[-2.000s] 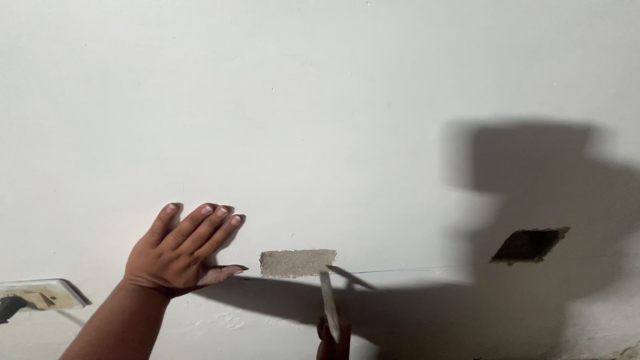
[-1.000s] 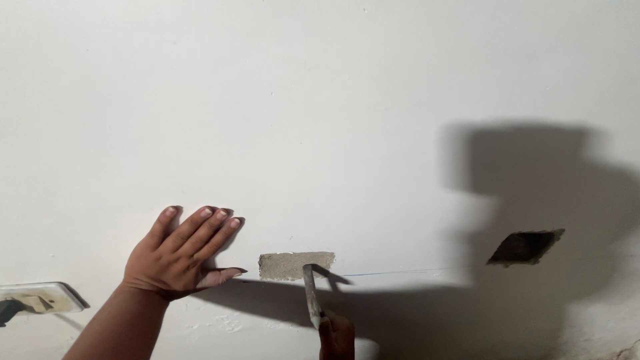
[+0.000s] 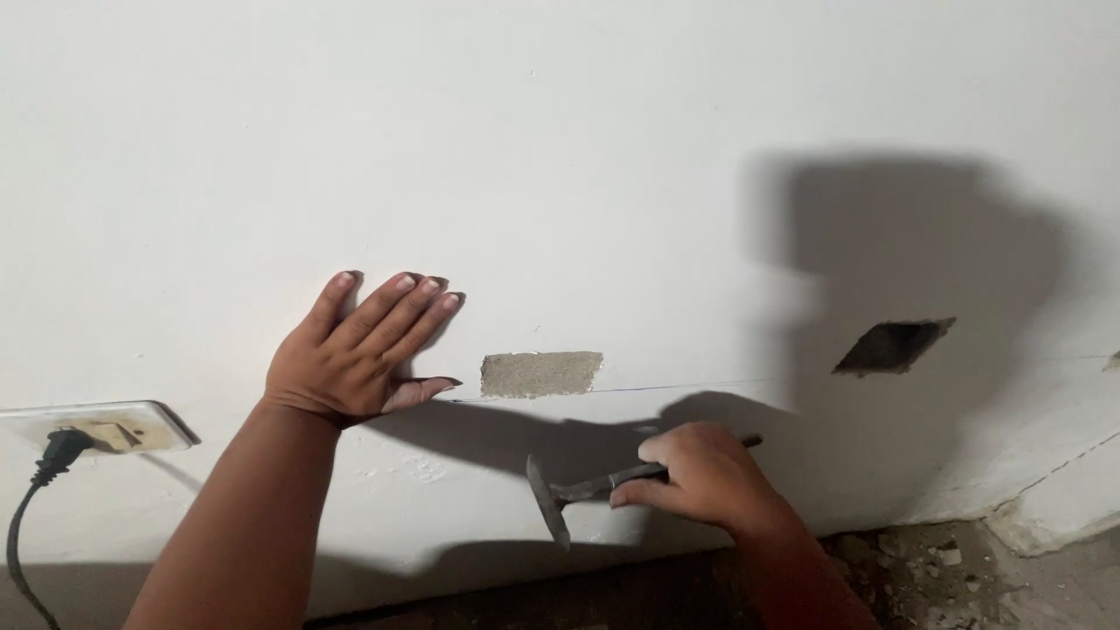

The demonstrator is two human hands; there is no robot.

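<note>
My left hand (image 3: 354, 354) lies flat against the white wall (image 3: 560, 175), fingers a little apart and holding nothing. Just right of its thumb is a rectangular patch (image 3: 542, 374) where the paint is chipped off and rough grey plaster shows. A thin blue line runs along the wall at the patch's lower edge. Below and right of the patch, my right hand (image 3: 696, 472) grips the dark handle of a small hammer with a narrow, pointed metal head (image 3: 548, 503). The head does not overlap the patch.
At the left, a black plug (image 3: 63, 448) sits in a wall outlet with a white plate (image 3: 166, 420), its cord hanging down. A dark diamond-shaped hole (image 3: 892, 346) opens in the wall at the right. Rubble (image 3: 927, 560) lies on the floor below. A large shadow falls across the wall.
The hammer's head has moved from the patch to below it, and more of my right hand shows. My left hand stays on the wall. The view has shifted to show the floor.
</note>
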